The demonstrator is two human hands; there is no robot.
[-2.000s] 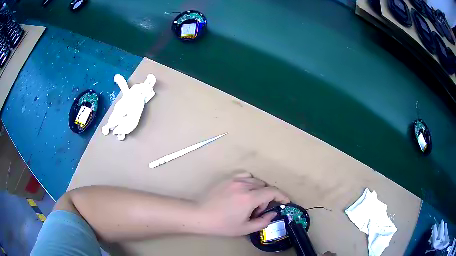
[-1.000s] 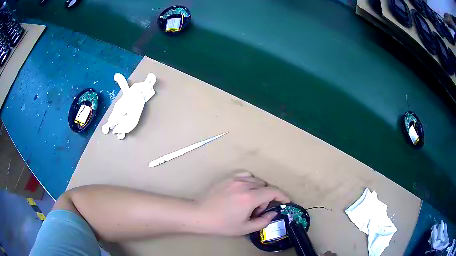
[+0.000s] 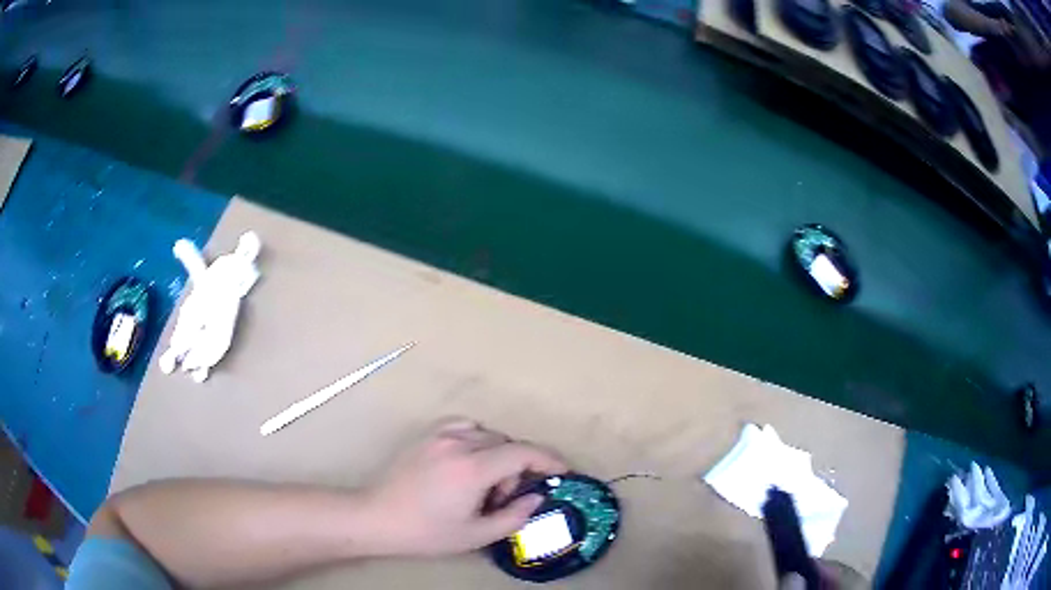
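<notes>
My left hand (image 3: 467, 490) grips the left edge of a black half-shell (image 3: 556, 527) on the cardboard mat. The shell shows a green circuit board on its right side, a white battery with a yellow edge, and a thin dark lead wire (image 3: 628, 476) sticking out to the right. My right hand (image 3: 844, 576) is mostly cut off by the bottom edge; it holds a thick black dispenser (image 3: 788, 534), away from the shell. The dispenser's upper end overlaps a crumpled white cloth (image 3: 749, 461); whether they touch is unclear.
A slim white pointed tool (image 3: 334, 390) and a white limbed shape (image 3: 212, 305) lie left on the mat (image 3: 553, 346). Another open shell (image 3: 122, 326) is on the blue bench. Open shells (image 3: 823, 263) sit on the green conveyor. A black box with red light (image 3: 955, 554) and white strips are far right.
The camera view has turned to the right. The dispenser has moved from over the shell rightward to the cloth. My left hand still holds the shell. Shells on the conveyor have shifted left.
</notes>
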